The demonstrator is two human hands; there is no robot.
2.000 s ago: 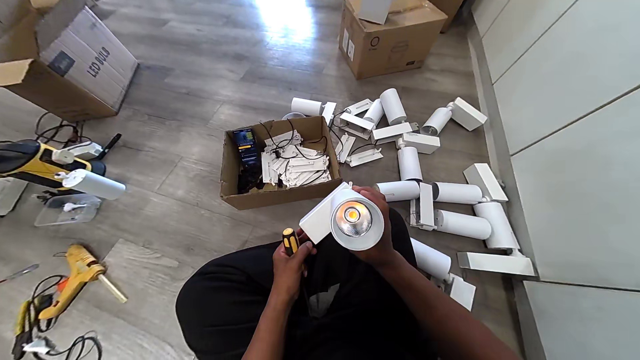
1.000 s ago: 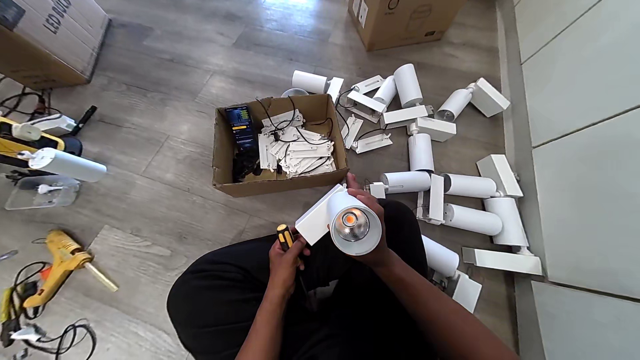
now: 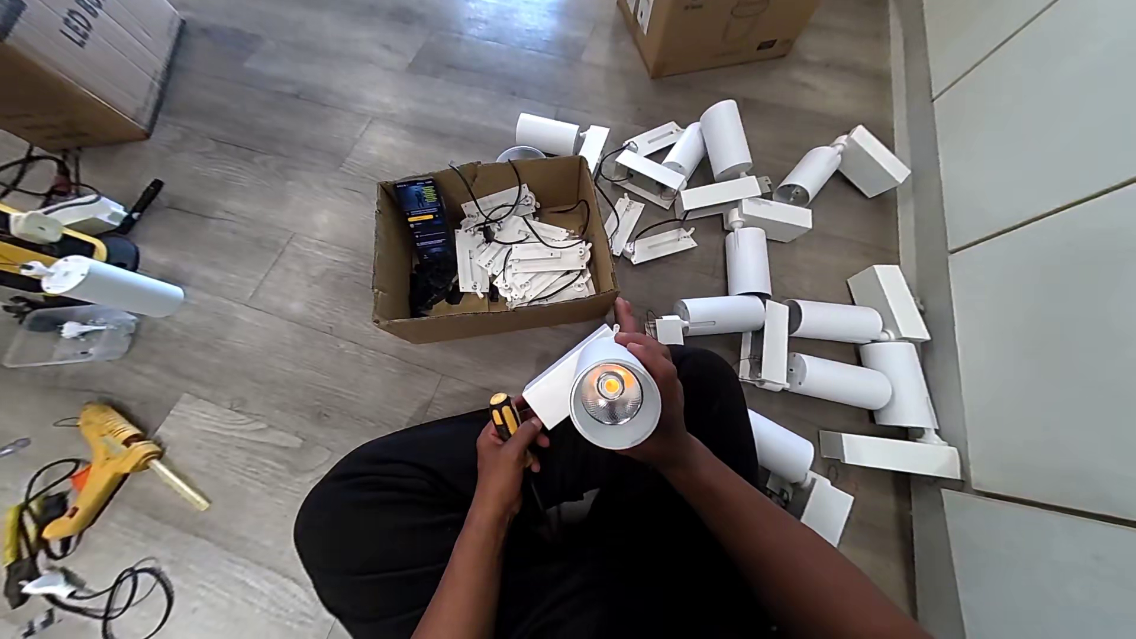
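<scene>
My right hand (image 3: 661, 399) grips the white cylindrical head of a track spotlight (image 3: 581, 366), its reflector and yellow LED facing up toward me. The white box-shaped driver housing (image 3: 561, 380) slants down to the left from the head. Between the fingers of my left hand (image 3: 510, 453) is a screwdriver (image 3: 504, 415) with a yellow and black handle; these fingers also touch the lower corner of the housing. Both hands are above my lap. Just beyond them stands an open cardboard box (image 3: 497, 330) holding white plastic covers (image 3: 532, 262), black wires and a lit phone (image 3: 424, 217).
Several white track spotlights (image 3: 839, 382) lie on the floor at right, beside tiles (image 3: 1047, 328). A yellow glue gun (image 3: 111, 453), cables (image 3: 133, 590), a clear plastic tub (image 3: 75, 342) and another spotlight (image 3: 120, 286) are at left. Larger cartons (image 3: 84, 80) stand at the back.
The view has shifted somewhat. Both hands keep hold of the same spotlight and screwdriver, and the lamp head has turned slightly in my right hand.
</scene>
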